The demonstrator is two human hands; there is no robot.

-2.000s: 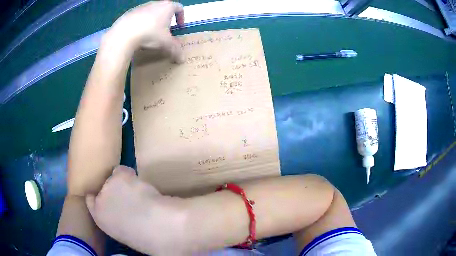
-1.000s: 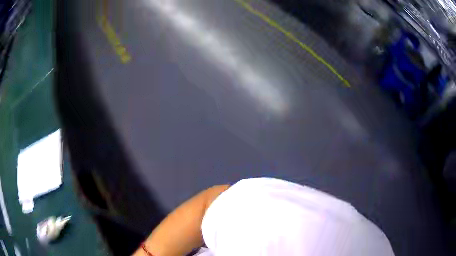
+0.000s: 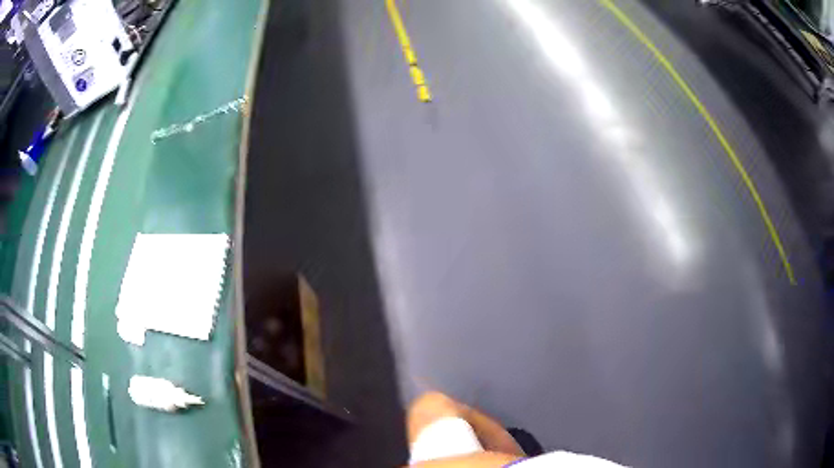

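Note:
No hand can be made out. Bare skin (image 3: 434,407) of a limb shows at the bottom edge, with white cloth beside it; which limb is unclear. The nearest work things lie on the green bench (image 3: 187,196) at the left. A white paper or card stack (image 3: 178,285) lies flat near the bench edge, with a small piece at its lower left corner. Below it in the picture, a small white squeeze bottle (image 3: 160,393) lies on its side, nozzle towards the bench edge. A thin dark pen-like line (image 3: 110,411) shows left of the bottle.
Silver rails (image 3: 91,228) run along the bench. A white device with round marks (image 3: 78,55) stands at the top left. A brown box-like thing (image 3: 313,334) is under the bench edge. The grey floor (image 3: 512,238) with yellow lines (image 3: 722,137) fills the middle and right.
The view has swung right, from the cardboard to the floor. Both hands and the cardboard have left the picture. Since one second ago, more of the bench shows, and the white-sleeved arm is mostly out of view.

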